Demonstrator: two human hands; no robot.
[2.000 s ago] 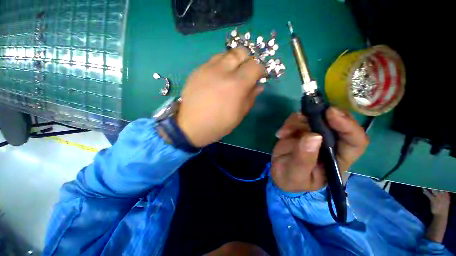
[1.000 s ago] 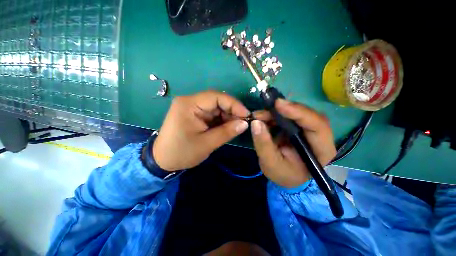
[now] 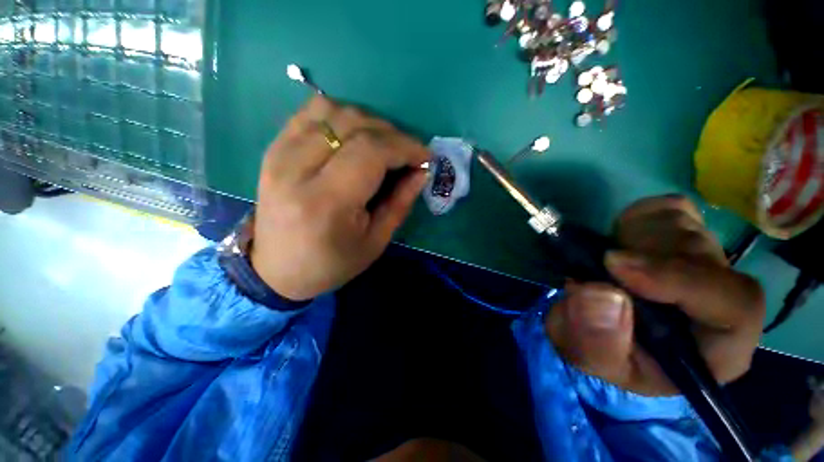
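A small dark speckled circuit board [image 3: 444, 178] lies on a whitish pad [image 3: 461, 167] on the green mat. My left hand [image 3: 334, 198] is at the board's left edge, thumb and forefinger pinched around a tiny silvery part [image 3: 425, 166], mostly hidden by the fingers. My right hand [image 3: 664, 298] grips the black handle of the soldering iron [image 3: 517, 191]. The iron's tip is just right of the pad, not touching the board. A silvery disc with a thin lead [image 3: 540, 144] lies right of the tip.
A loose pile of wired silvery discs [image 3: 556, 41] lies at the back. Another disc [image 3: 294, 72] is behind my left hand. A clear blister tray [image 3: 99, 99] is at left. A yellow tape roll [image 3: 736, 149] stands at right, with black cords near it.
My hands have moved apart. The pad with the board now shows between them, and the iron points left toward it. A single disc now lies near the iron. The view has shifted.
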